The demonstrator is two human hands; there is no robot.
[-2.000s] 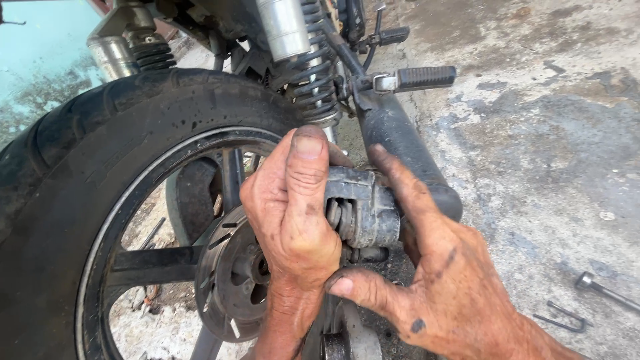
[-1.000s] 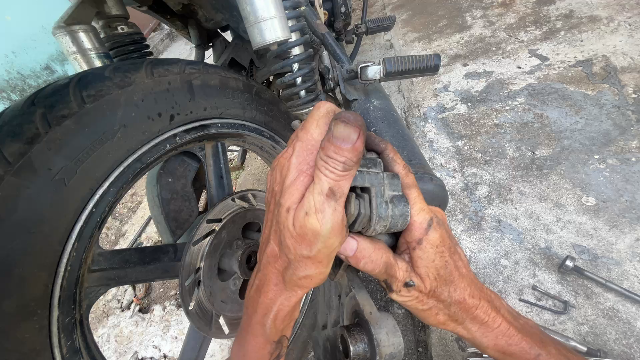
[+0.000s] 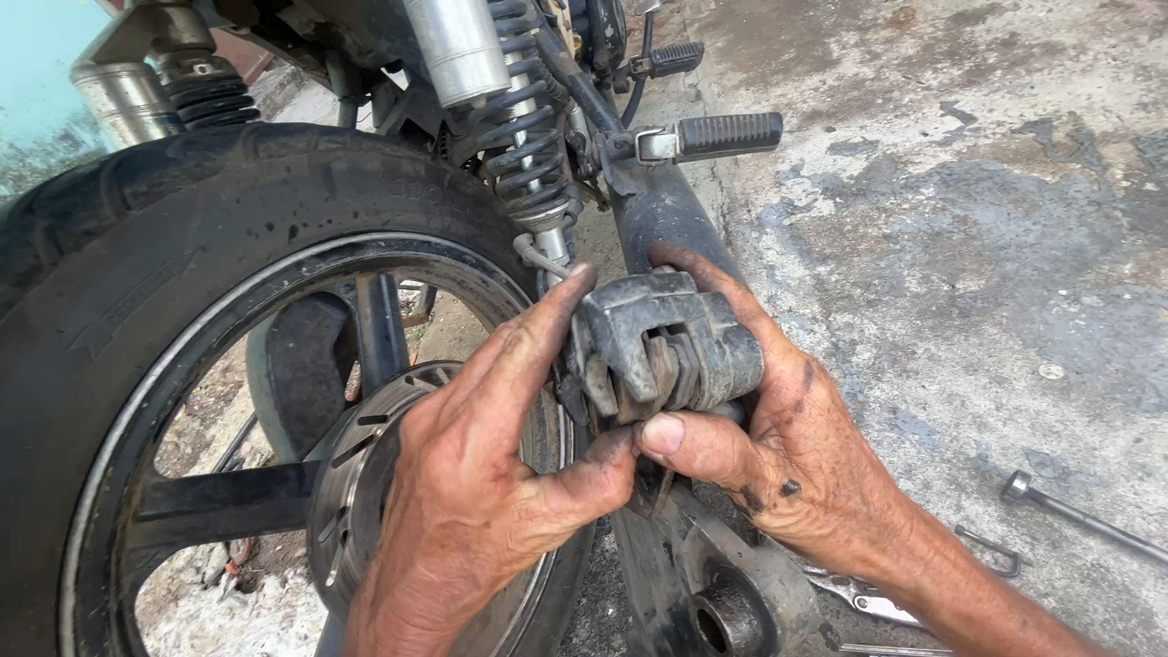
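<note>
A dirty grey brake caliper [image 3: 666, 342] is held up between both hands, with the edges of its brake pads [image 3: 673, 370] showing in its slot. My left hand [image 3: 484, 465] grips its left side, index finger along the upper edge and thumb below. Around the right side curls my right hand [image 3: 776, 420], its thumb pressed under the caliper near the left thumb. Behind the left hand is the slotted brake disc [image 3: 351, 493] on the motorcycle's rear wheel [image 3: 228, 497]. A brake hose [image 3: 540, 257] rises behind the left fingertip.
The coil-spring shock absorber [image 3: 529, 119], a footpeg [image 3: 730, 135] and the muffler [image 3: 671, 210] stand beyond the hands. Below lies the swingarm end [image 3: 721, 584]. On the concrete at right are a long axle bolt [image 3: 1086, 520], a bent metal clip [image 3: 995, 552] and locking pliers [image 3: 867, 598].
The left hand has shifted from across the caliper's front to its left side, so more of the caliper shows. Both hands still hold it.
</note>
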